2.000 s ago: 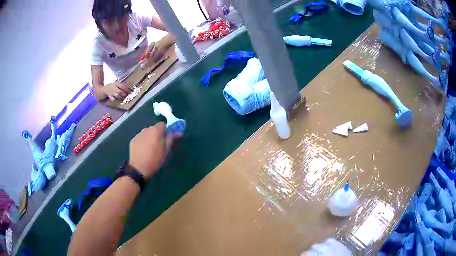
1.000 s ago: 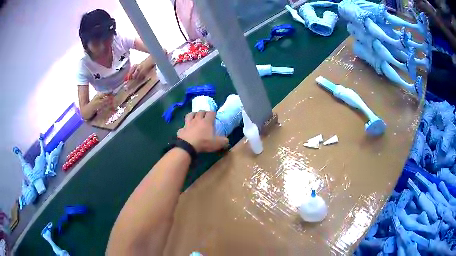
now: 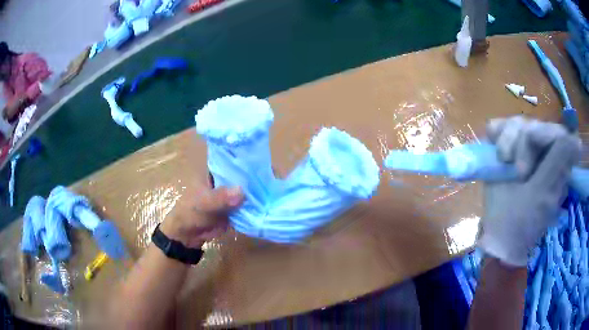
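Observation:
My bare left hand [image 3: 206, 216], with a black wristband, holds the light-blue trouser piece [image 3: 278, 200] above the bench. Its two ruffled leg openings point up and to the right. My gloved right hand [image 3: 526, 174] is shut on a light-blue lower leg [image 3: 458, 161]. The leg lies level, its narrow plug end pointing left toward the trouser piece, without touching it. Its other end passes behind the glove and is partly hidden.
Joined lower bodies [image 3: 61, 222] and a yellow object [image 3: 96, 265] lie at the left of the bench. A white dropper bottle [image 3: 463, 44] stands by the post [image 3: 476, 19]. White cones [image 3: 516, 89] lie at right. The green belt [image 3: 258, 51] runs behind; a crate of legs [image 3: 558, 271] is lower right.
The view has turned left. My left hand has lifted the trouser piece off the belt and over the bench. My gloved right hand has come into view with a leg.

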